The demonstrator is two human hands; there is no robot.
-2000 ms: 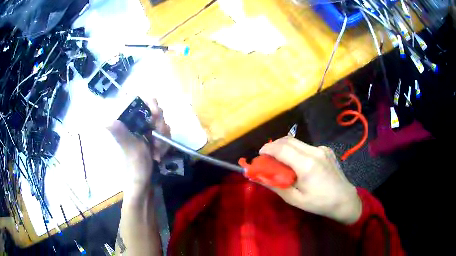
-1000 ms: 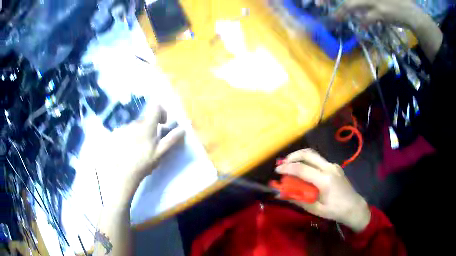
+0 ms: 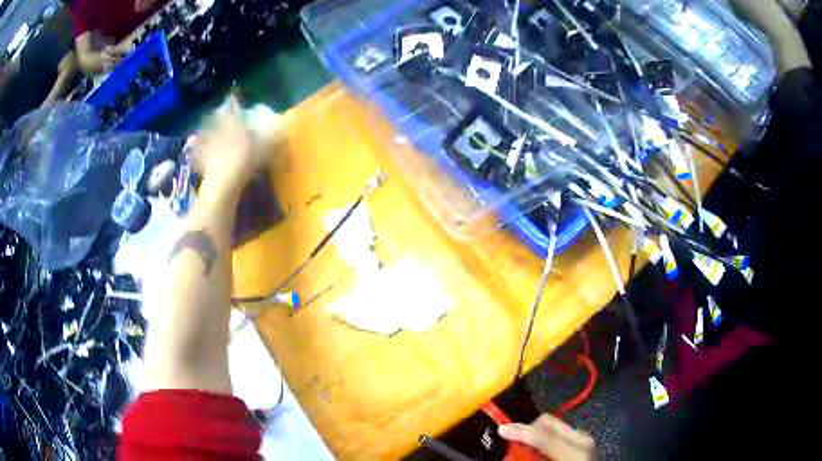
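My left hand (image 3: 230, 140) is stretched out to the far left edge of the wooden tabletop, beside a dark flat rectangle (image 3: 257, 212). It is blurred, and I cannot tell whether it holds anything. My right hand (image 3: 554, 438) is low at the bottom edge, partly cut off, shut on the red-orange air blow gun (image 3: 518, 450). Part of the gun's grey nozzle (image 3: 442, 447) shows to its left. A thin cable with a blue-and-white end (image 3: 290, 299) lies on the wood near my left forearm.
A clear plastic tub (image 3: 460, 216) over a blue tray (image 3: 552, 241) holds black units, with cables hanging over the bench edge. A dark heap of units (image 3: 63, 333) and plastic bag (image 3: 54, 198) lie left. A coiled red-orange hose (image 3: 586, 387) hangs right. Other people's arms show at the top corners.
The view has shifted toward the far side of the bench. My left hand has let go of the black unit and reached far forward. My right hand still holds the gun.
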